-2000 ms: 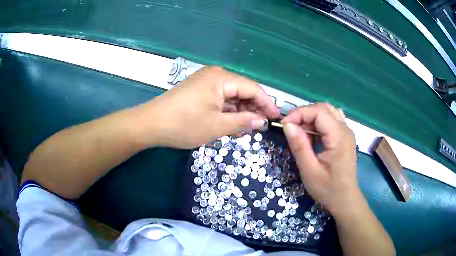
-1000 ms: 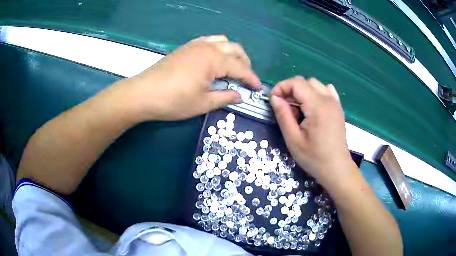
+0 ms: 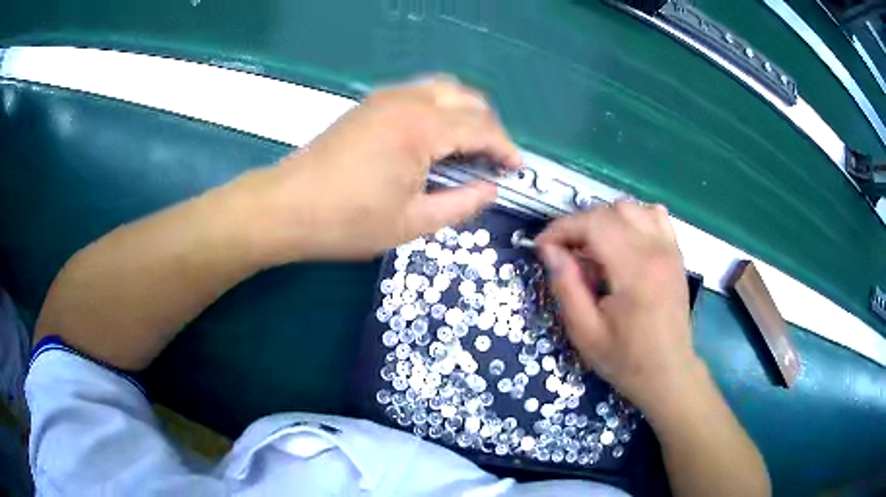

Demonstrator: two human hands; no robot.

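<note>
A grey strip housing [image 3: 554,191] with wavy edges lies across the far edge of the black parts tray [image 3: 505,229]. My left hand [image 3: 418,165] grips its left part between thumb and fingers. My right hand [image 3: 617,291] is above the tray's right side, thumb and forefinger pinched on a small pale piece at their tips; whether it is a disc, a pick stick or both I cannot tell. Many loose clear and white discs [image 3: 466,330] cover the tray floor. My right hand hides part of the tray and the strip's right end.
A reddish-brown block [image 3: 765,323] lies right of the tray. A white lengthwise strip [image 3: 194,94] runs across the green surface. Dark grey bars [image 3: 733,50] lie at the far right. A small dark part [image 3: 877,303] is at the right edge.
Since the last frame, my right hand has moved down from the strip housing to over the discs. My left hand still holds the housing, whose wavy pockets now show between my hands.
</note>
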